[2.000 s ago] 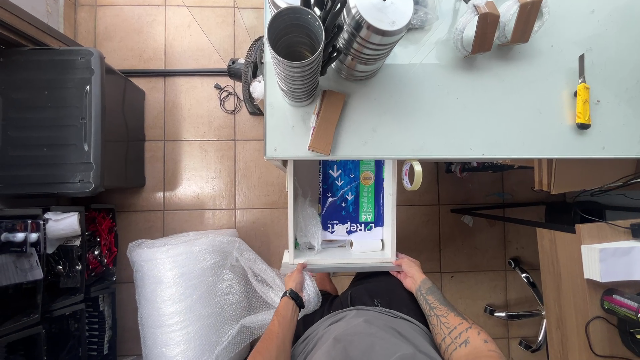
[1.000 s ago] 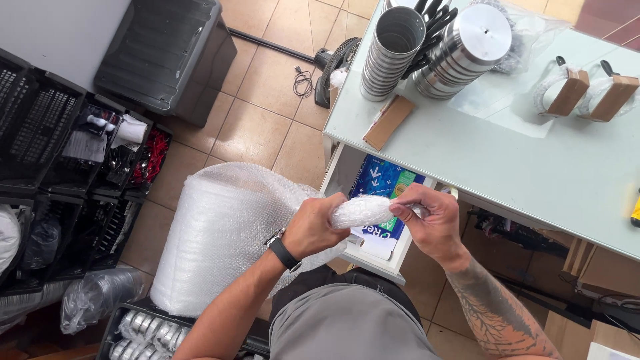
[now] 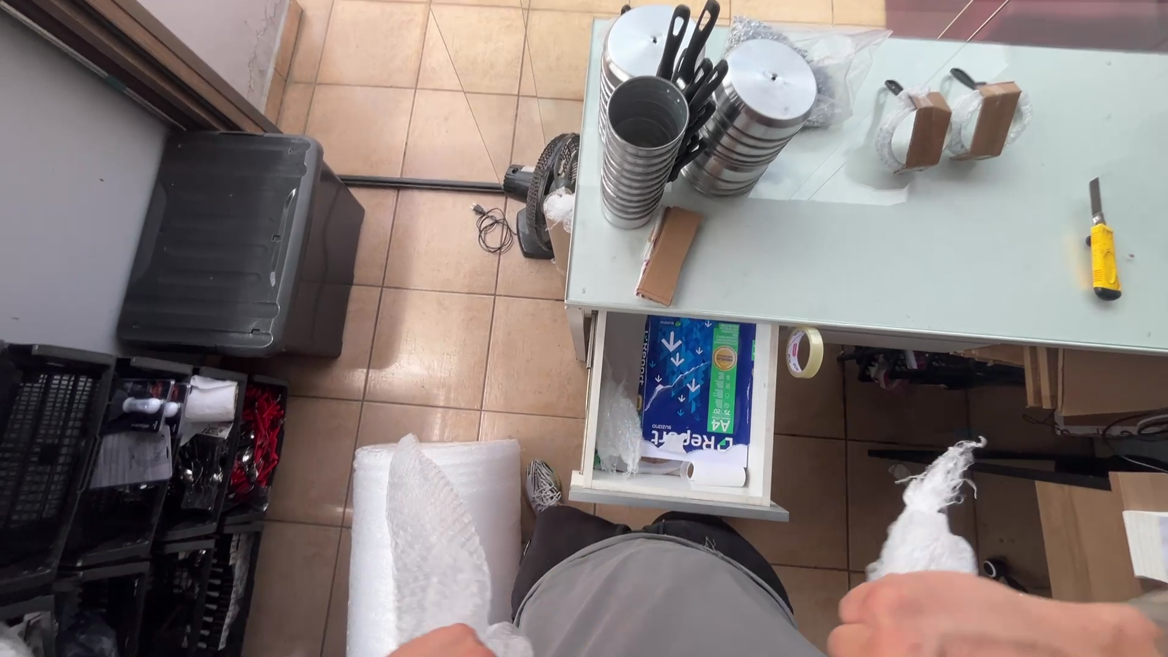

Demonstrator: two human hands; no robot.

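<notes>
My right hand is closed on a white plastic bundle whose frayed, twisted end points up. At the bottom edge, only part of my left hand shows, against a loose flap of bubble wrap; its fingers are mostly out of frame. Behind it stands the bubble wrap roll. Between the hands, the open drawer holds a blue and green paper pack, crumpled clear plastic and a small white roll.
On the glass-topped table are stacked metal pots, metal cups, a cardboard piece, two wrapped pans and a yellow utility knife. A tape roll hangs beside the drawer. Black bins stand left, below a grey lidded box.
The hands were at the drawer front, then together over the drawer on a white plastic bundle. Now they are far apart, with the bundle in my right hand. The view has turned.
</notes>
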